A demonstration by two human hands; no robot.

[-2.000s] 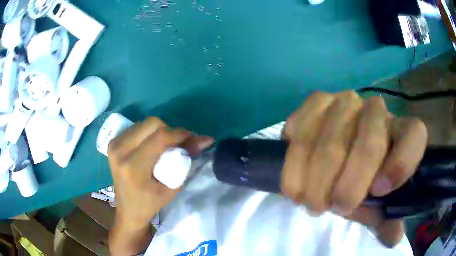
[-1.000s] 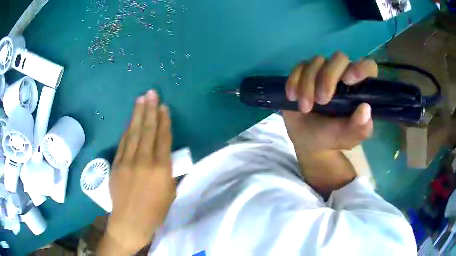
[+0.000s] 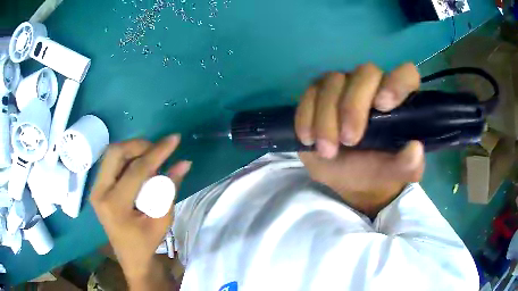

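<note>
My right hand (image 3: 363, 125) is closed around the black electric screwdriver (image 3: 267, 128), which lies level with its thin bit (image 3: 213, 135) pointing left. My left hand (image 3: 130, 196) holds a white fan unit by its handle (image 3: 155, 196), the rounded end showing out of the fist; the rest of the unit is hidden by the hand. My left thumb and index fingertip are apart, a short way left of the bit tip. I cannot tell whether a screw sits on the bit. Loose screws (image 3: 142, 28) are scattered on the green bench top.
A pile of white fan units (image 3: 34, 142) lies at the left. A black box (image 3: 417, 10) with a silvery patch is at the top right. A black cord (image 3: 474, 71) curves from the screwdriver's rear. Brown cardboard boxes (image 3: 478, 173) stand at the right and lower left.
My left hand, flat over the fan unit a second ago, has turned and lifted it with the handle end showing. The screwdriver has moved left and slightly down, nearer my left hand.
</note>
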